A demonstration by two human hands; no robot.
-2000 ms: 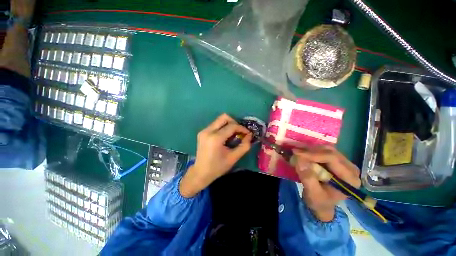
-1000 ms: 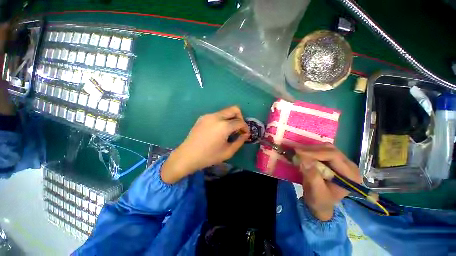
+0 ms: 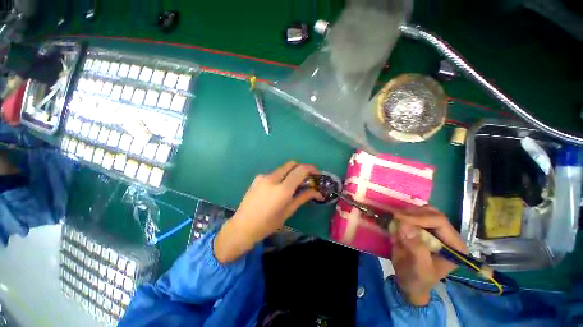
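My left hand (image 3: 273, 203) holds a small round black device unit (image 3: 327, 187) between its fingertips, on a whitish disc on the green mat. My right hand (image 3: 423, 246) grips the soldering iron (image 3: 429, 241) like a pen. The iron's thin metal tip points left and reaches the right side of the unit; whether it touches cannot be told. The iron's metal shaft lies over the pink wrapped pad (image 3: 412, 191), right of the unit. The fingers hide part of the unit.
Clear trays of white cells (image 3: 131, 167) stand left. Tweezers (image 3: 261, 111) lie on the mat (image 3: 220, 140). A hood (image 3: 339, 89), metal-wool bowl (image 3: 410, 107) and curving metal tube (image 3: 476, 76) are beyond. A metal tray (image 3: 470, 191) with a yellow sponge (image 3: 502, 217) and blue-capped bottle is right. Another person's sleeve (image 3: 32, 185) shows left.
The view has shifted, so bench things sit lower in the picture. My left fingers, curled over a dark piece earlier, now hold the unit's left edge. The iron stays in my right hand.
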